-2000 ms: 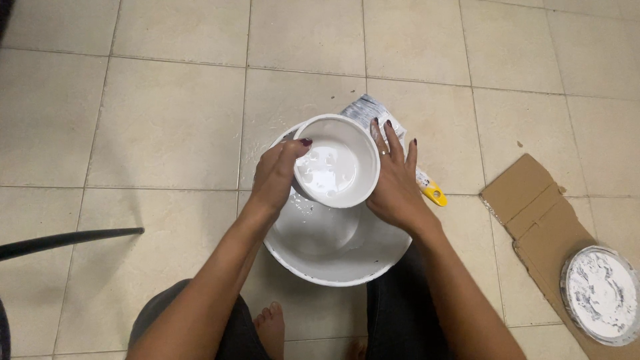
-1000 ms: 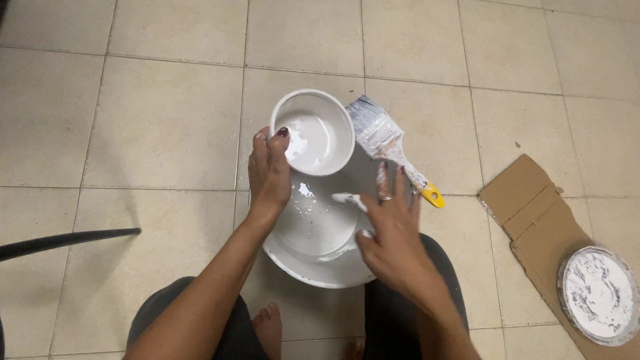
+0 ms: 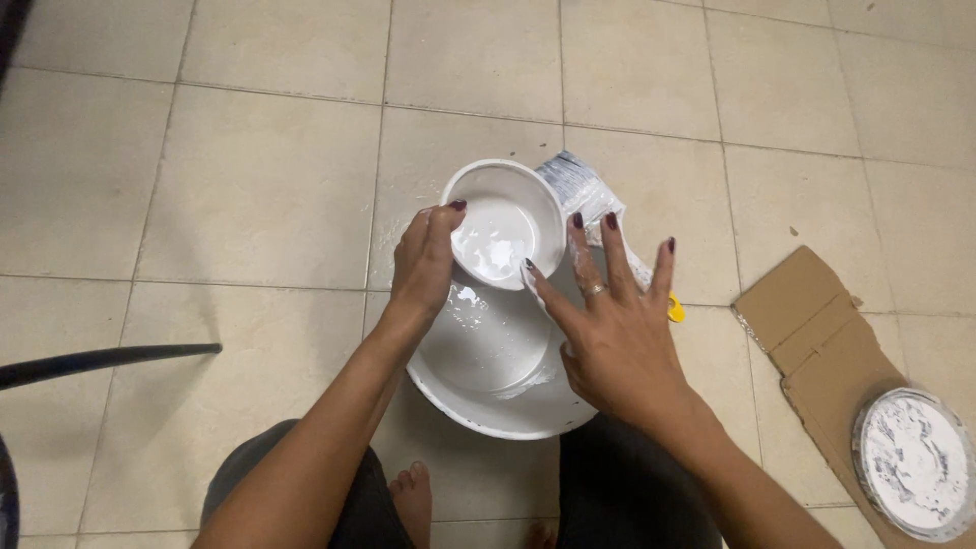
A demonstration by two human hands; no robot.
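My left hand (image 3: 427, 263) grips a small white plastic tub (image 3: 507, 221) by its left rim, thumb over the edge, and tilts it over a large white basin (image 3: 488, 415). White paint coats the tub's inside and lies wet in the basin. My right hand (image 3: 625, 328) is spread at the tub's right side; paint covers its index finger, whose tip is at the tub's lower right rim. Behind that hand, a wide paintbrush (image 3: 591, 202) with paint-coated bristles and a yellow handle end lies across the basin's upper right edge, its handle partly hidden by the fingers.
On the tiled floor at right lies a piece of brown cardboard (image 3: 823, 335), with a round paint-smeared lid (image 3: 915, 465) on it. A thin dark leg-like bar (image 3: 114, 356) reaches in from the left. My knees and bare feet are close to the basin's near side.
My right hand has moved from over the basin back up to the tub's rim. One second ago its index finger was thickly coated with paint, and less paint shows on it now.
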